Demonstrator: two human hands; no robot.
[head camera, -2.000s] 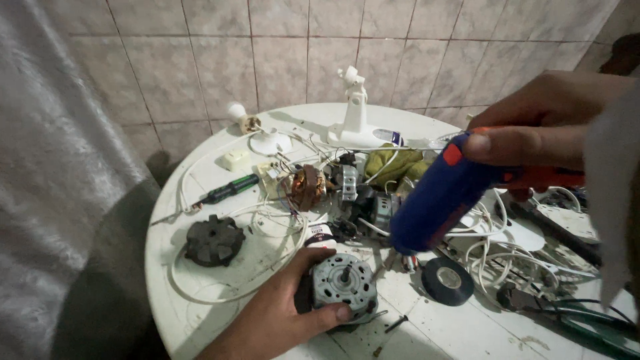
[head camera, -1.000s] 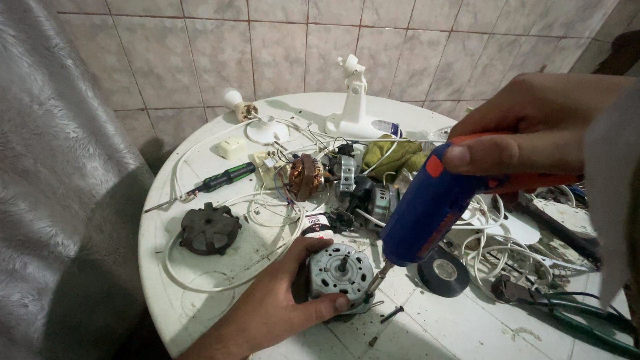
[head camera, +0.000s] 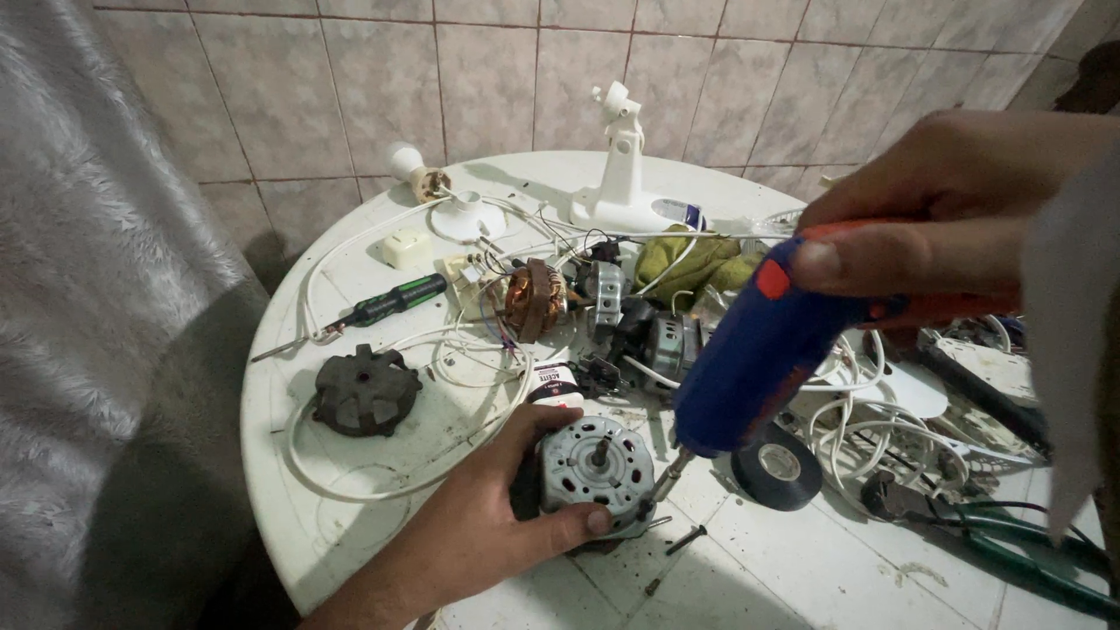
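My left hand (head camera: 499, 516) grips a small electric motor (head camera: 597, 472) by its side, the shaft pointing up. In my right hand (head camera: 919, 201) is a blue and orange power screwdriver (head camera: 744, 367), slanting down. Its bit (head camera: 672, 474) meets the right edge of the motor's metal end plate, where the screw head is hard to see. A loose dark screw (head camera: 686, 540) lies just right of the motor, and a shorter one (head camera: 652, 586) is below it. Behind the motor stands a small white bottle (head camera: 553, 385) bearing writing.
A black tape roll (head camera: 777, 465) and green-handled pliers (head camera: 989, 534) lie at the right. A dark round part (head camera: 366, 391) and a screwdriver (head camera: 389, 302) are at the left. Behind are a copper-wound coil (head camera: 535, 300), white cables, a green cloth (head camera: 687, 262) and a white fan stand (head camera: 621, 175).
The power screwdriver has come down from above the table beside the motor to the motor's right edge. My left hand has stayed on the motor.
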